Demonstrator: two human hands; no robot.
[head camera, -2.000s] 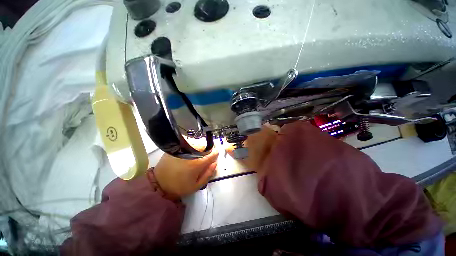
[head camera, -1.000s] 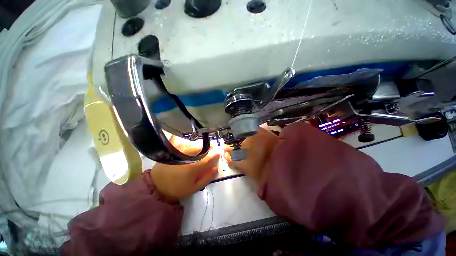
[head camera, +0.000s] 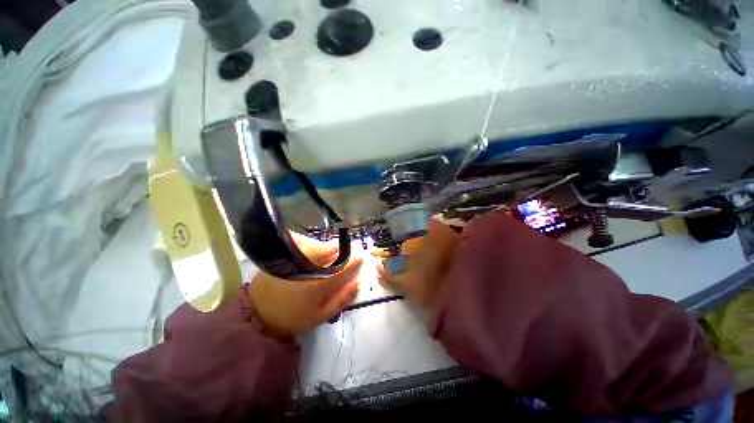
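The white sewing machine head (head camera: 372, 91) crosses the upper view, with a shiny looped guard (head camera: 248, 198) at its front. The needle area (head camera: 365, 241) below it is brightly lit. My left hand (head camera: 302, 296) lies left of the needle, partly behind the guard, fingers pointing at it. My right hand (head camera: 422, 263) is close to the right of the needle, partly behind the tension knob (head camera: 407, 221). Glare and machine parts hide the fingertips, so what they hold cannot be made out. Fine threads (head camera: 343, 343) lie below on the white table.
A yellow lamp (head camera: 192, 238) hangs left of the head. A large white garment heap (head camera: 91, 165) fills the left side. A lit phone screen (head camera: 541, 215) is behind my right sleeve. A ruler strip (head camera: 405, 391) runs along the front edge. Yellow cloth (head camera: 736, 335) shows at right.
The view shifts slightly, moving the machine head a little in the picture. Both hands stay beside the needle, with only small finger shifts. The phone screen shows a different picture.
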